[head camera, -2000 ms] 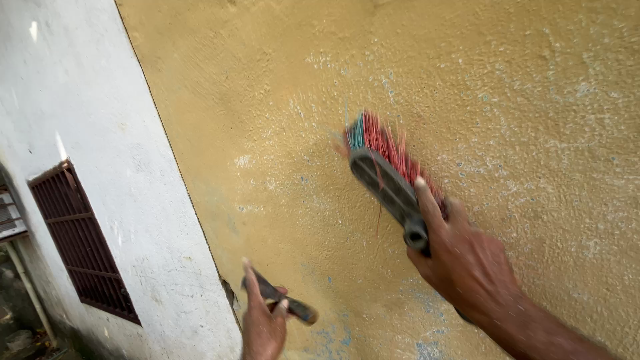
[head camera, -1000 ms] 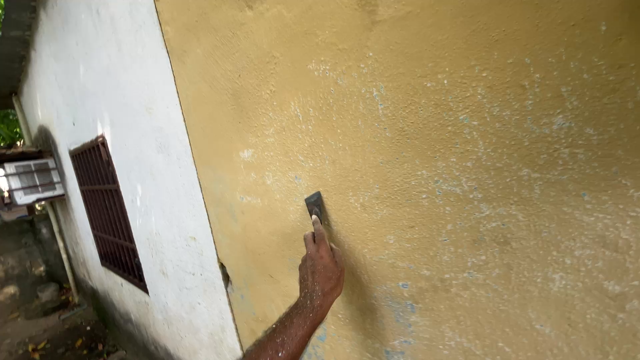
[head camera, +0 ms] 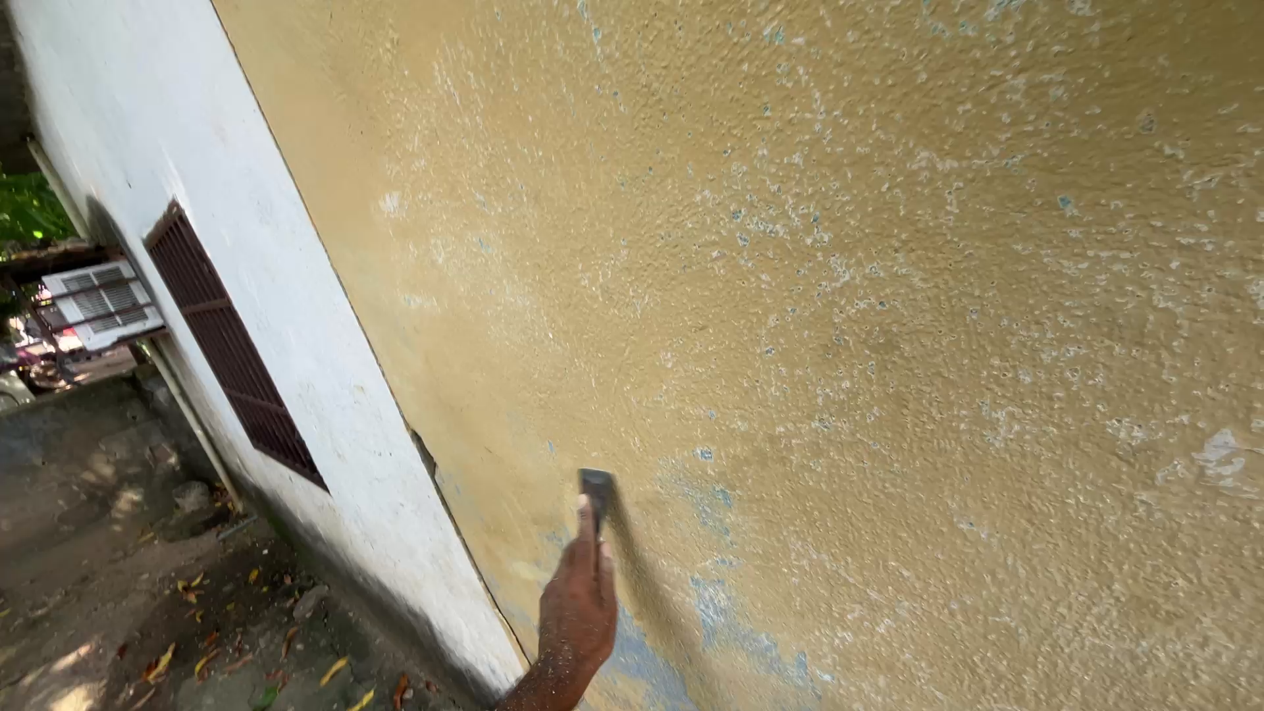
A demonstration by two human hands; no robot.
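Observation:
My left hand (head camera: 581,607) reaches up from the bottom middle, closed around a dark, flat scraper (head camera: 596,486). The scraper's blade end lies against or very close to the yellow painted wall (head camera: 889,395), with one finger stretched along the tool. The wall is rough, flecked with white and pale blue where paint is worn. Larger blue patches (head camera: 726,622) show just right of the hand, beside its shadow. My right hand is out of view, and so is the brush.
A white wall section (head camera: 227,148) with a brown barred window (head camera: 232,341) adjoins on the left. Beyond it are an air conditioner unit (head camera: 104,301) and a pipe (head camera: 197,420). Dry leaves lie on the ground (head camera: 217,612) at lower left.
The right hand and its red-and-teal bristled brush, seen two seconds ago, have left the view. My left hand has brought the scraper to the wall and since moved lower on it.

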